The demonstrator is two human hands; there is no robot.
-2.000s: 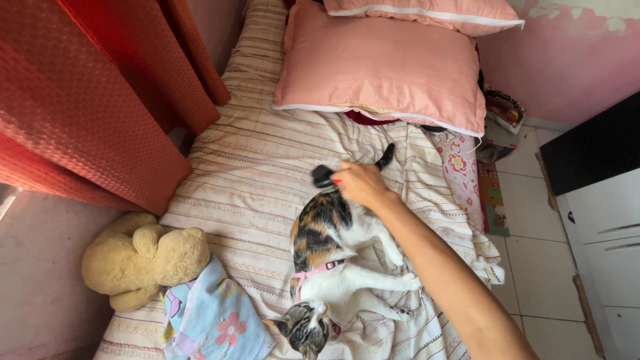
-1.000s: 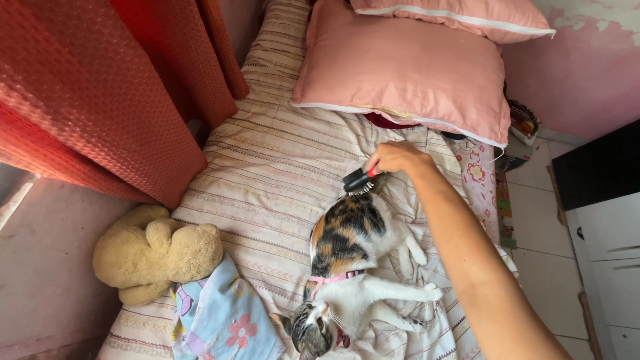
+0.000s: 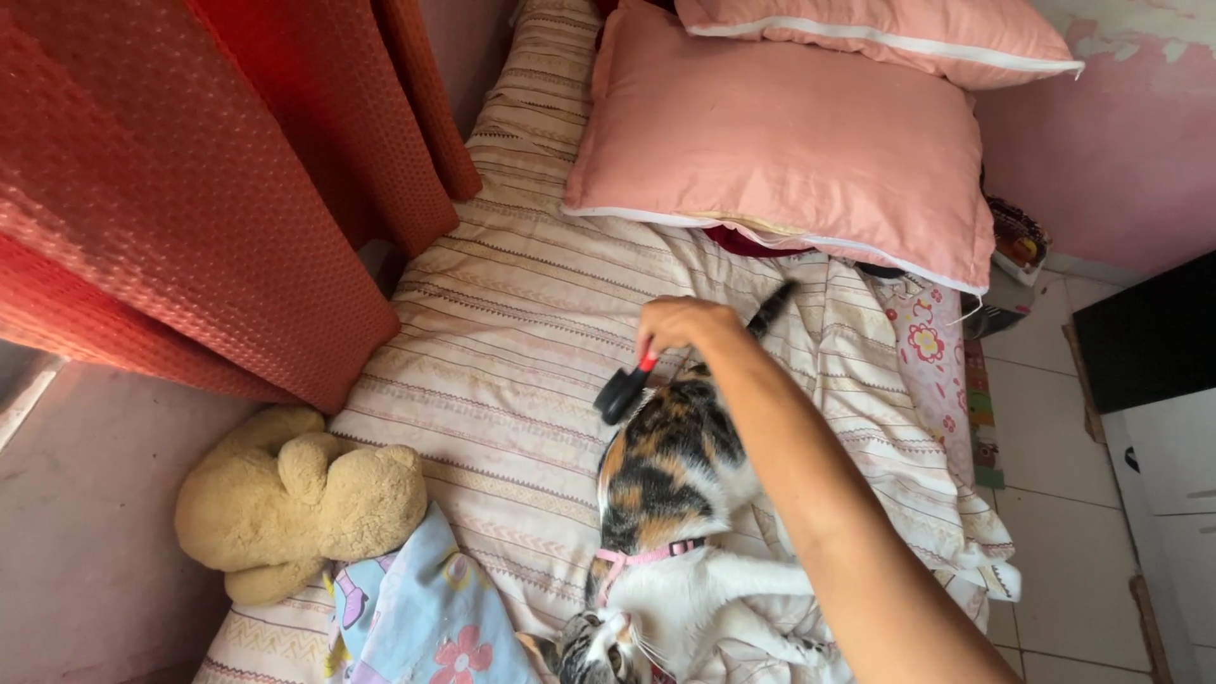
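My right hand (image 3: 686, 325) grips the red part of a black pet brush (image 3: 622, 394), whose head is at the back of a calico cat (image 3: 670, 456). The cat lies on its side on the striped bedsheet (image 3: 503, 351), head toward the bottom of the view. It wears a pink harness (image 3: 651, 554), and its dark tail (image 3: 774, 306) reaches out beyond my wrist. My forearm hides part of the cat's belly and legs. My left hand is outside the view.
A tan plush toy (image 3: 304, 494) and a blue flowered cloth (image 3: 437, 608) lie at the bed's left. Pink pillows (image 3: 779, 142) rest at its head. Red curtains (image 3: 190, 190) hang at left; a white cabinet (image 3: 1173, 456) stands on the tiled floor at right.
The brush has shifted against the cat's back, from near its rump one second ago to a little further toward the head. The cat stays lying in the same place.
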